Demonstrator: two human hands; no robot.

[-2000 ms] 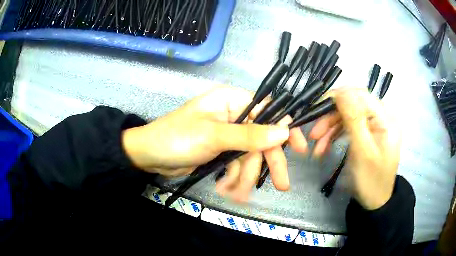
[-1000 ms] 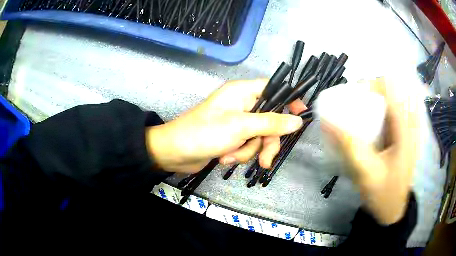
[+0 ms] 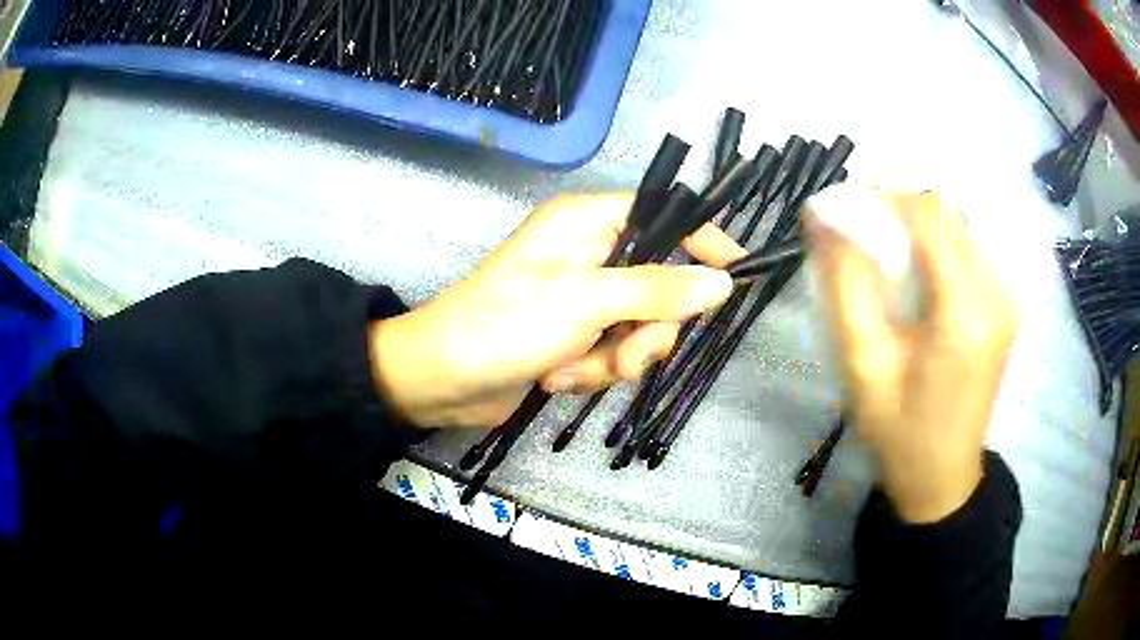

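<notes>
My left hand (image 3: 550, 306) grips several black whip antennas (image 3: 663, 206), thick sleeves up and thin tips down near the table's front edge. One of them points right, its sleeve end reaching my right hand. My right hand (image 3: 919, 325), blurred, holds a white wiping cloth (image 3: 863, 225) against that sleeve end. A pile of antennas (image 3: 719, 338) lies on the foam behind and right of my left hand, sleeves away from me. Thin tips of a few more antennas (image 3: 821, 460) show left of my right wrist; their upper parts are hidden by my hand.
A blue plastic tray (image 3: 538, 144) full of black rods stands at upper left. A deeper blue bin (image 3: 38, 300) is at the left edge. Black rod clusters (image 3: 1106, 300) and clear plastic lie at far right, by a red strip (image 3: 1094, 50). 3M-marked tape (image 3: 625, 559) runs along the near edge.
My right hand has taken up the white cloth since the oldest frame and brought it to the sleeve end of one antenna. My left hand keeps its grip on the antennas.
</notes>
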